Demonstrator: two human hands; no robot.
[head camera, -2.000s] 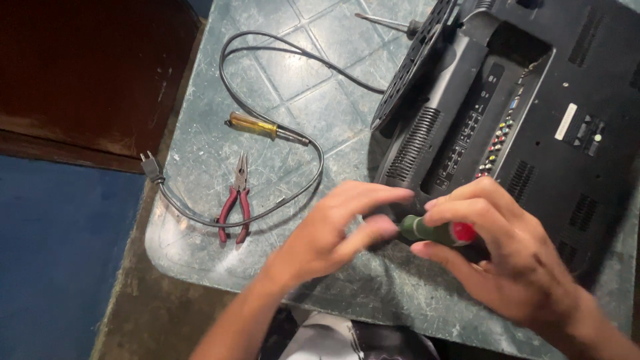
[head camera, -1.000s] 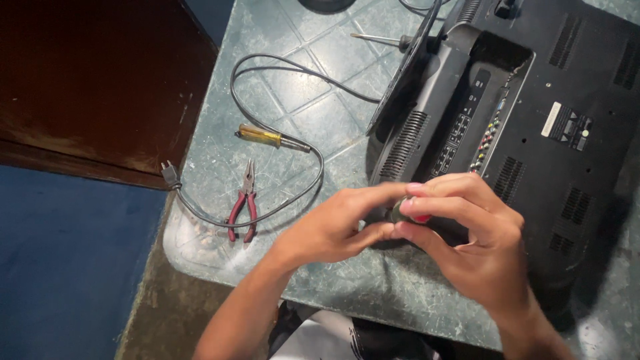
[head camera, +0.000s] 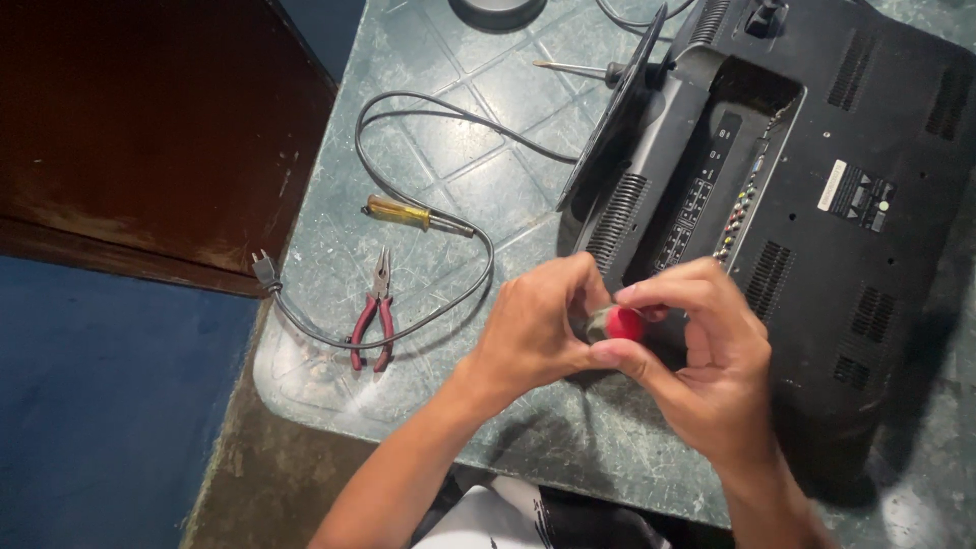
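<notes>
Both hands meet over the lower edge of a black flat television (head camera: 831, 229), which lies with its back panel up. Between them is the green handle with a red end (head camera: 625, 324) of what looks like a screwdriver, pointing down; its shaft is hidden. My left hand (head camera: 534, 324) has its fingers curled around the far side of the handle. The thumb and fingers of my right hand (head camera: 694, 351) pinch it near the red end. The television's round stand base (head camera: 618, 114) rises on edge at its left side.
Pliers with red handles (head camera: 374, 320), a yellow-handled tool (head camera: 412, 213) and a power cord (head camera: 488, 267) with a plug (head camera: 264, 267) lie on the green table (head camera: 305, 358). Another screwdriver (head camera: 572, 70) is beside the stand base. A round grey object (head camera: 499, 9) sits at the top.
The green handle, seen lying sideways two seconds ago, now shows its red end toward the view. My left hand, earlier apart with spread fingers, has closed in around it.
</notes>
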